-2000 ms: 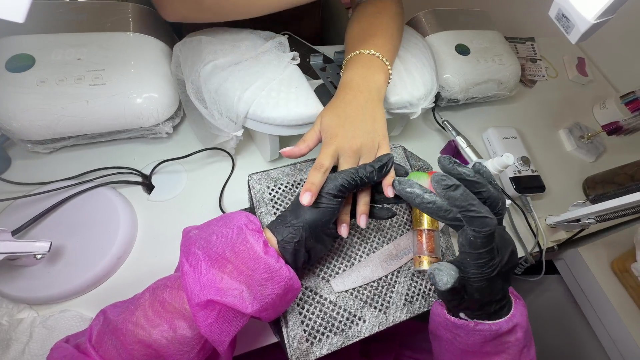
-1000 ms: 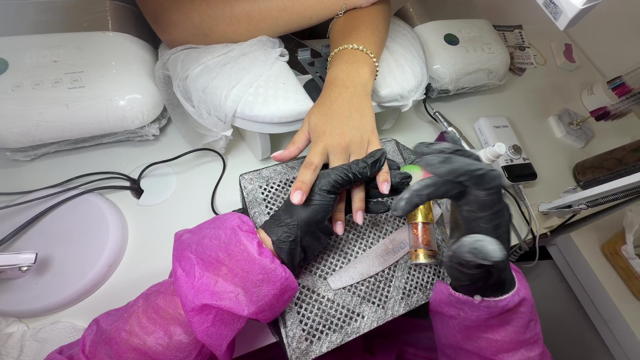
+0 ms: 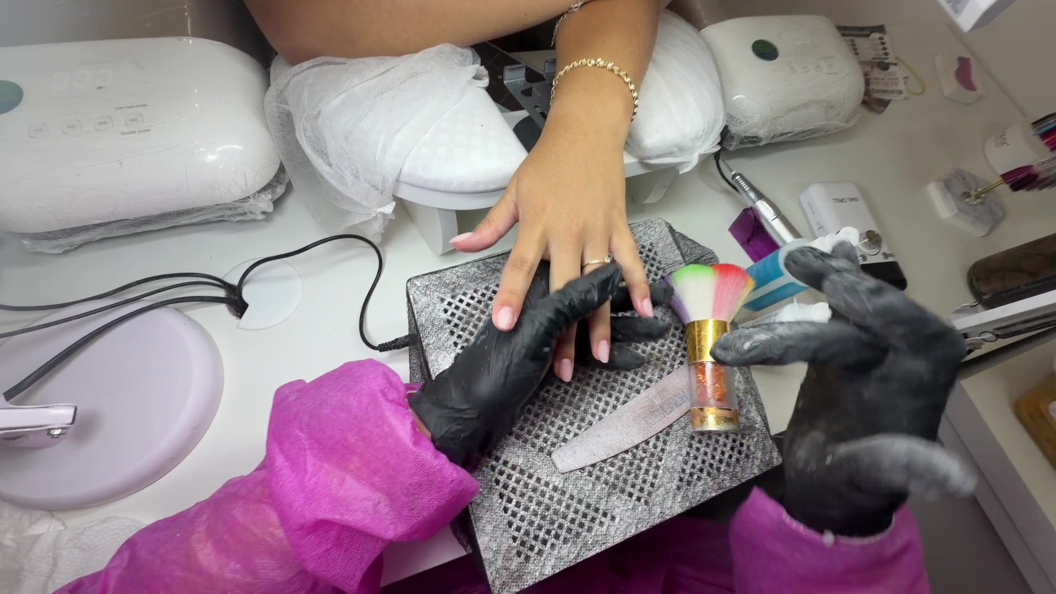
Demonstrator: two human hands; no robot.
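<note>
My left hand (image 3: 503,371), in a black glove, holds the fingers of another person's hand (image 3: 569,206) from the side, thumb on top. That hand lies palm down with pale pink nails. My black-gloved right hand (image 3: 874,371) has its fingers spread and its thumb blurred. Its fingertips are by a blue and white container (image 3: 775,276); whether they touch it cannot be told. Just left of my right hand is a multicoloured dust brush (image 3: 711,355), bristles away from me. A nail file (image 3: 623,425) lies partly beneath it on the patterned nail dust collector (image 3: 561,528).
White nail lamps (image 3: 148,124) (image 3: 784,74) stand at both sides of a covered white armrest (image 3: 462,157). Black cables (image 3: 313,243) cross the table at left, near a round lamp base (image 3: 107,396). Beyond my right hand are a nail drill handpiece (image 3: 763,206) and its control box (image 3: 841,214).
My right hand has left the dust brush, which it held two seconds ago, and its fingers have moved right and spread. My left hand keeps its hold on the other person's fingers.
</note>
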